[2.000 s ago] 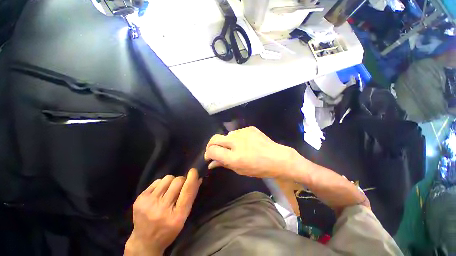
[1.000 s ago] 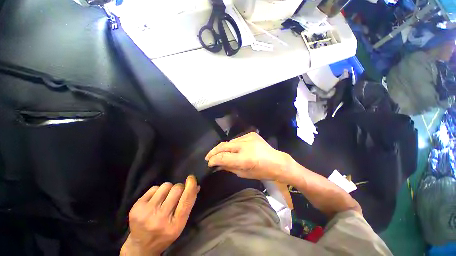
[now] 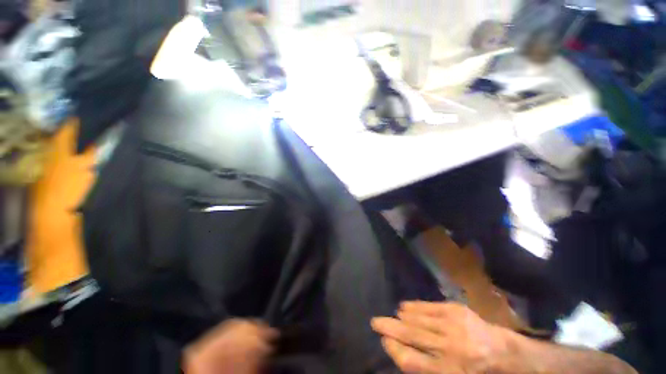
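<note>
The black garment (image 3: 226,256) lies over the left part of the machine bed and hangs down toward the lap. Its pocket opening (image 3: 230,206) shows a white line. Its upper end lies at the bright lit needle area (image 3: 272,109). My left hand (image 3: 232,348) is blurred and low in the picture, at the garment's lower part; whether its fingers grip the cloth cannot be told. My right hand (image 3: 438,337) is at the bottom right of the garment, fingers extended and close together; no cloth shows clearly in it.
Black-handled shears (image 3: 387,109) lie on the white table (image 3: 380,164). A compartment box (image 3: 537,95) is at its right end. White scraps (image 3: 526,212) hang below the table. An orange-brown sheet (image 3: 58,219) stands at the left. A white piece (image 3: 588,327) lies at the lower right.
The view has swung, so the table and garment appear further right and lower, and more of the left side shows. Both hands are lower in the picture and further apart, my left hand now blurred.
</note>
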